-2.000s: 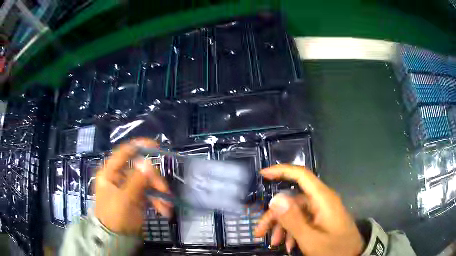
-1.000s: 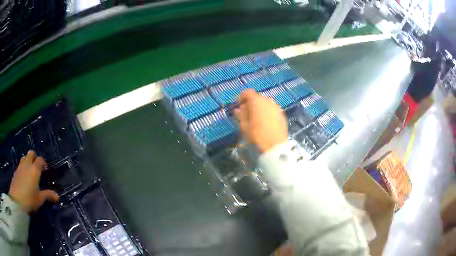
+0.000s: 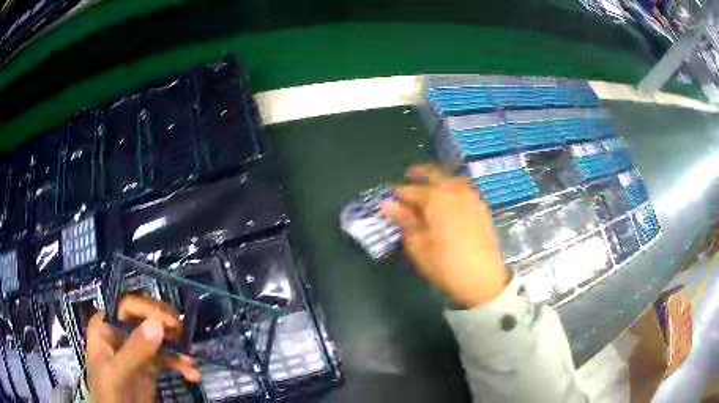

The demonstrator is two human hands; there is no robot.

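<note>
My right hand is over the bench between the two trays, its fingertips closed on a small stack of keypads, pale with rectangular keys. My left hand is over the black housing tray at lower left. It holds a black front housing with a thin teal edge, tilted above the tray; its screen area cannot be made out clearly. Phones with keypads fitted lie in the tray's lower pockets. The clear keypad tray at right holds blue and white striped blocks of stacked keypads.
The dark green bench lies between the trays. A whitish strip and the green belt run behind them. A brown cardboard box with orange-brown contents is at lower right. A pale post stands at upper right.
The view has turned back left. My right hand has come away from the keypad tray with keypads in its fingers. My left hand has taken hold of a housing and raised it.
</note>
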